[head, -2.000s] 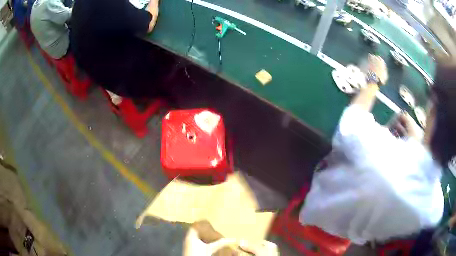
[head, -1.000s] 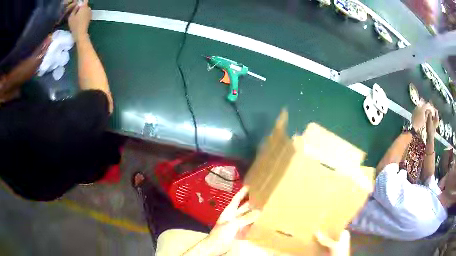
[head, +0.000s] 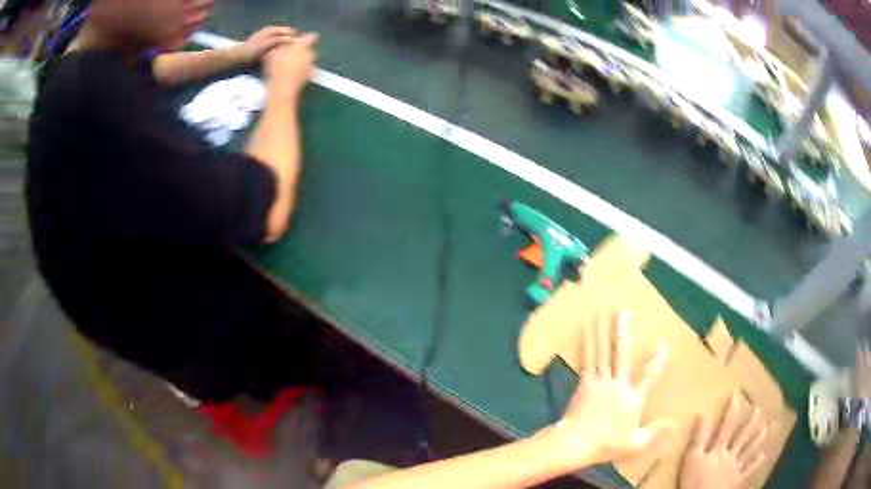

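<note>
A flattened brown cardboard sheet (head: 659, 334) lies on the green bench in front of me, its upper left edge against the green glue gun (head: 549, 250). My left hand (head: 611, 406) lies on the cardboard with its fingers spread. My right hand (head: 731, 449) lies on it further right, fingers also spread, cut off by the lower edge. Both hands hold nothing. The glue gun lies on its side, its orange trigger showing and its rear end partly hidden by the cardboard.
A person in black (head: 143, 210) sits at the left beside a pile of white pieces (head: 224, 107). A black cord (head: 442, 277) crosses the view. Beyond the pale rail (head: 516, 164), half-assemblies (head: 565, 84) stand in rows. Another person's hand (head: 853, 393) is at the right edge.
The cardboard was held up over the stool and bench edge; now it lies flat on the bench under my spread hands. The view has shifted, and the red stool with the white patch is out of sight.
</note>
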